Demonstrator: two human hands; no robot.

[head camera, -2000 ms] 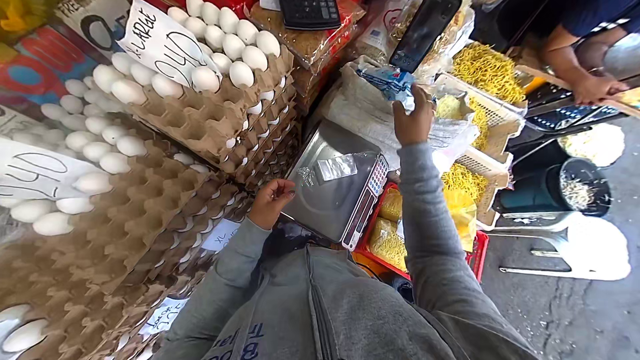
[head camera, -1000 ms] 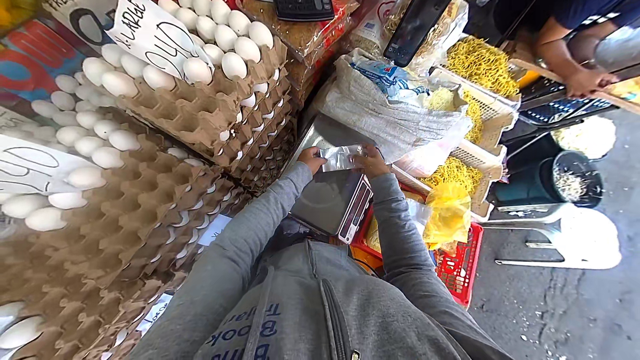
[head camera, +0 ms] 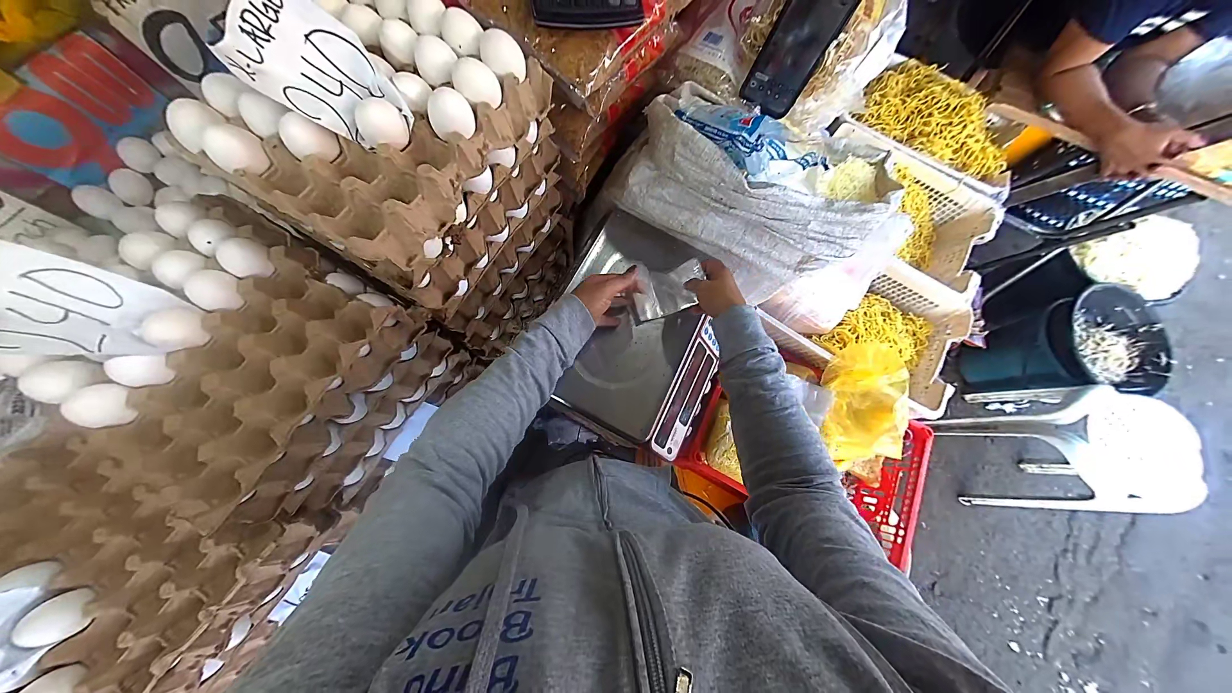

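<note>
My left hand (head camera: 606, 295) pinches one side of a small clear plastic bag (head camera: 664, 291), and my right hand (head camera: 717, 287) holds its other side. The bag is stretched between them over the metal pan of a digital weighing scale (head camera: 616, 375). The scale's display panel (head camera: 685, 390) runs along its right edge. Behind my right hand lies a white woven sack (head camera: 712, 183) with a blue-printed plastic bag (head camera: 746, 135) on it.
Stacked cardboard trays of white eggs (head camera: 385, 207) stand at left with handwritten signs. To the right are crates of yellow noodles (head camera: 924, 115), a red plastic basket (head camera: 905, 505), a white plastic chair (head camera: 1136, 452) and a dark bucket (head camera: 1121, 337). A person's hands (head camera: 1145, 144) rest at upper right.
My right hand has come down from the blue-printed bag on the sack to the scale. The clear plastic lay on the pan two seconds ago; both hands now hold a clear bag above it.
</note>
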